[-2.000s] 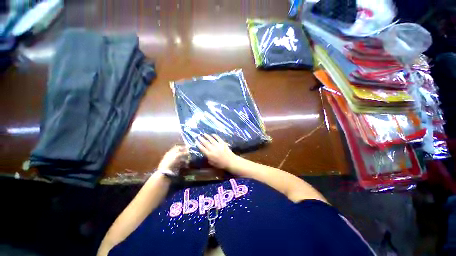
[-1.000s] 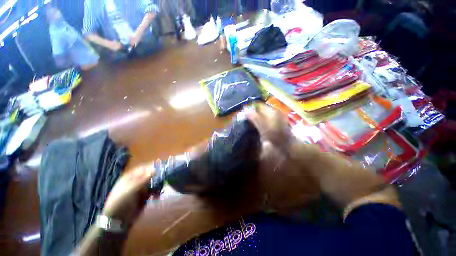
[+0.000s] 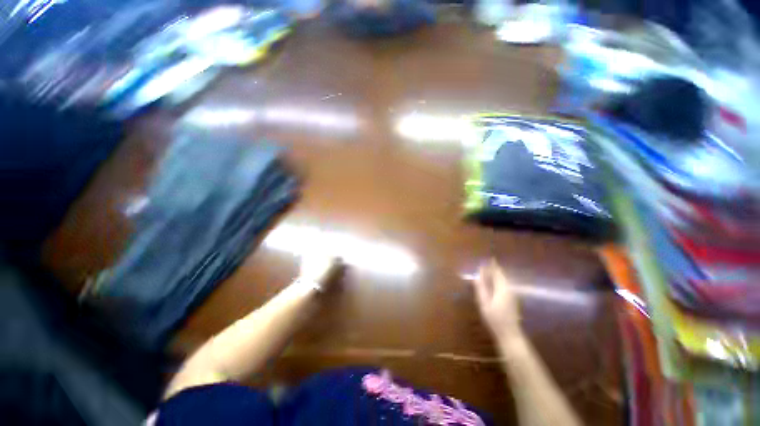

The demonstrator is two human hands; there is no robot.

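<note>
The frame is blurred. The packed trousers (image 3: pixel 533 175) lie flat beyond my right hand, as a glossy dark rectangle with white glare and a yellow-green left edge. The unpacked trouser pile (image 3: pixel 200 225) lies at my left, matte grey. My left hand (image 3: pixel 321 268) is over the table to the right of the pile and touches neither stack. My right hand (image 3: pixel 496 295) is just in front of the packed trousers, apart from them, with no item in it. The left fingers are too blurred to tell their shape.
Polybag stacks (image 3: pixel 708 250) with coloured borders stand along the right edge, with a black plastic bundle (image 3: pixel 667 108) on top. Blurred bright items (image 3: pixel 192 58) lie at the far left of the glossy brown table (image 3: pixel 375 166).
The packed bag that both hands held has left them, and a packed bag lies at the right, beyond my right hand. Both hands are now apart. The view has turned.
</note>
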